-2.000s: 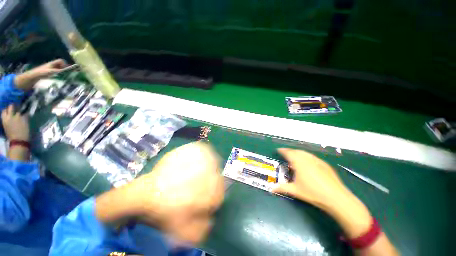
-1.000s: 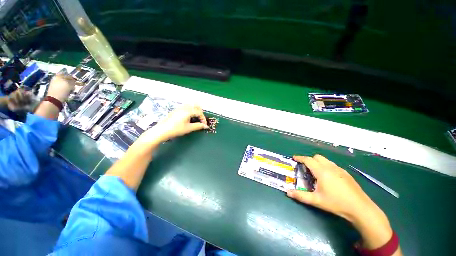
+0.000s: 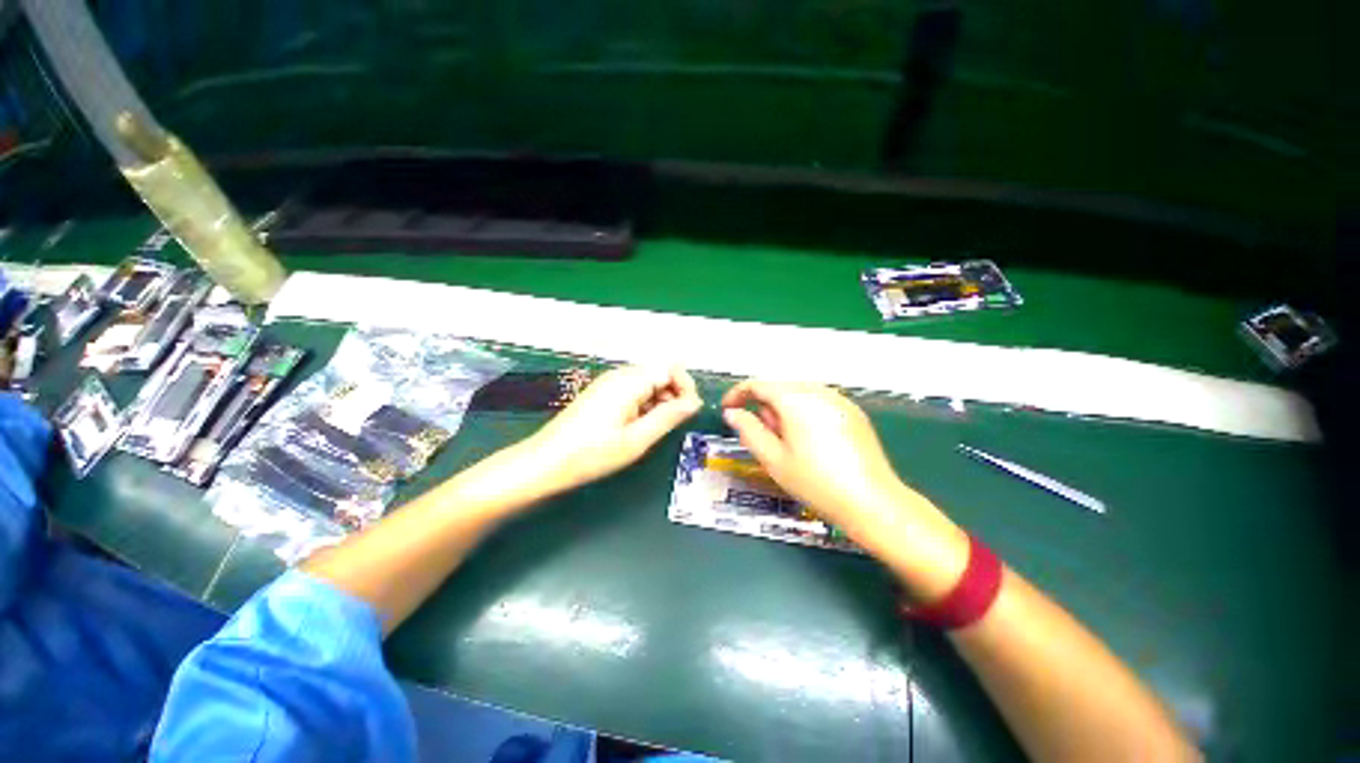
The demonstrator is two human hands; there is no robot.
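The phone assembly (image 3: pixel 731 504) lies on the dark green bench, its right part hidden under my right hand. My left hand (image 3: pixel 619 423) is above the bench left of the phone, with thumb and finger pinched. My right hand (image 3: pixel 806 447) is over the phone, its fingertips close to my left ones but apart. Anything thin between the fingertips is too small to make out. Dark strands with coppery tips (image 3: pixel 522 391) stick out of the clear plastic bag (image 3: pixel 366 425). The tweezers (image 3: pixel 1032 479) lie on the bench to the right.
Phone assemblies (image 3: pixel 187 391) crowd the far left. A white edge strip (image 3: pixel 835 365) separates the bench from the green belt, which carries phones (image 3: pixel 943 291) and a long black tray (image 3: pixel 448 231). A slanted tape-wrapped post (image 3: pixel 202 216) stands upper left. A blue sleeve (image 3: pixel 23 507) shows at left.
My left hand has moved from the strand tips toward the phone. My right hand has let go of the phone's right end and risen over it. The view has shifted.
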